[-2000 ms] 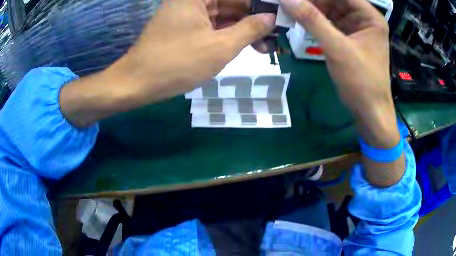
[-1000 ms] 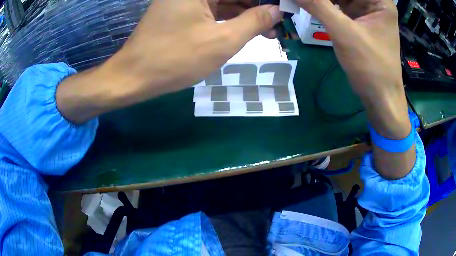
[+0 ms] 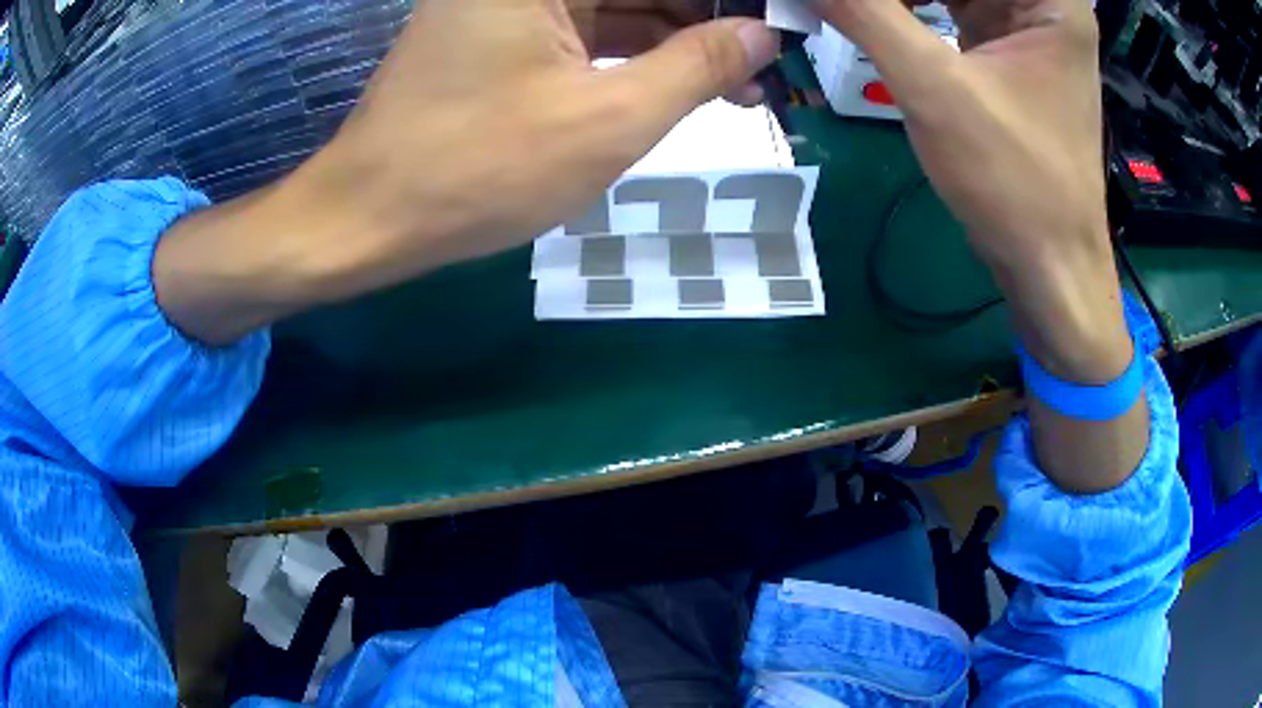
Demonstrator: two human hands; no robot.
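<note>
My left hand (image 3: 533, 138) and my right hand (image 3: 969, 125) are raised together at the top edge, fingertips partly cut off. My left hand holds a small dark module (image 3: 745, 8), mostly hidden by fingers; a thin black strip hangs below it. My right fingers pinch a small white liner piece (image 3: 792, 15) beside it. Below them a folded white release liner sheet (image 3: 678, 297) lies on the green mat, with rows of grey L-shaped pads and small grey rectangles. A blue strap (image 3: 1084, 390) is round my right wrist.
Clear blister trays (image 3: 208, 97) are stacked at the upper left. A white box (image 3: 847, 76) with a red display stands behind my right hand. Black units (image 3: 1190, 187) with red switches are far right. A black cable (image 3: 886, 284) loops on the mat. White paper (image 3: 291, 588) lies below the wooden bench edge.
Since the first frame the sheet and bench appear slightly higher in view, and the thin strip has moved up beside my left fingertips. Both hands keep their hold near the top edge.
</note>
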